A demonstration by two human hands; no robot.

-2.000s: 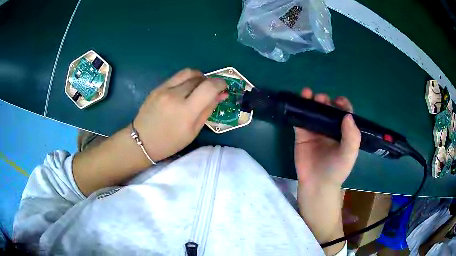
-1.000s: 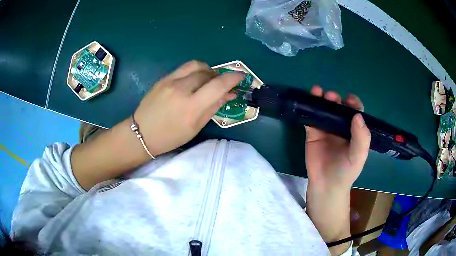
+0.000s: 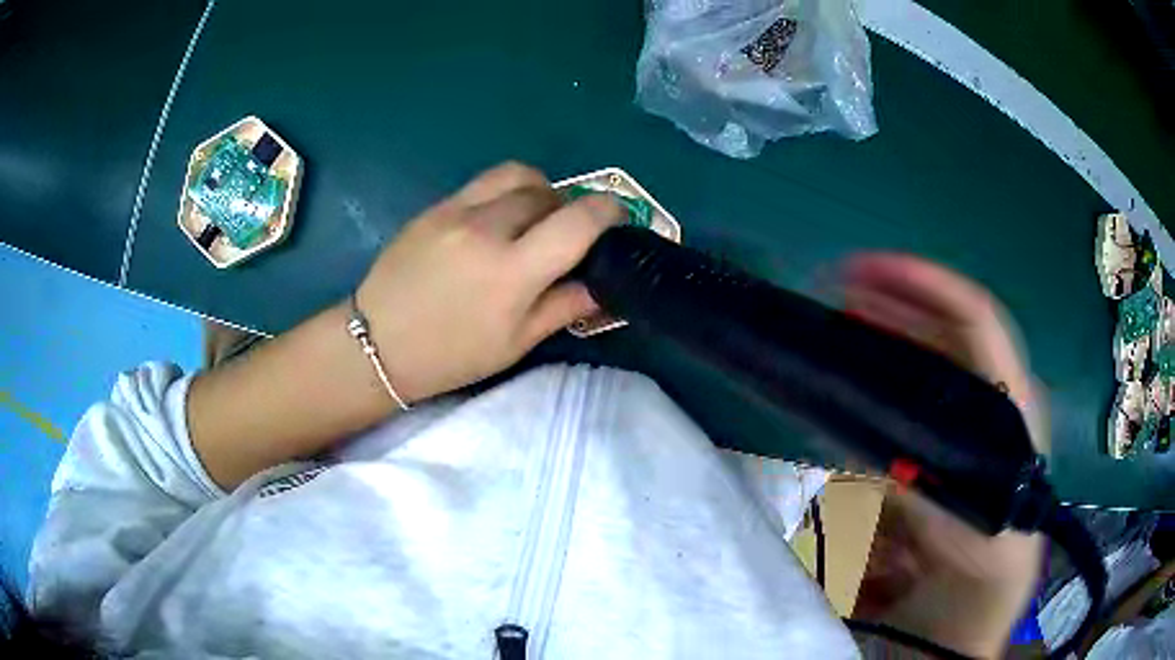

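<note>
A cream hexagonal housing (image 3: 668, 222) with a green circuit board (image 3: 640, 206) lies on the dark green tabletop, mostly covered by my left hand and the driver. My left hand (image 3: 483, 277) is over the housing, its fingertips at the front end of the black electric screwdriver (image 3: 812, 361). What the fingertips pinch is hidden. My right hand (image 3: 954, 348) is blurred and holds the rear half of the screwdriver, which is tilted up towards the camera. The bit is hidden.
Another housing with a board (image 3: 241, 194) lies at the left. A clear bag of screws (image 3: 760, 77) lies at the top centre. Several housings with boards (image 3: 1134, 338) are at the far right edge. The driver cord (image 3: 1080, 554) hangs at the lower right, near cardboard boxes (image 3: 850, 529).
The screwdriver's rear has swung towards the camera and down, with my right hand turning around it. The driver's front now covers more of the housing. My left hand stays at the housing.
</note>
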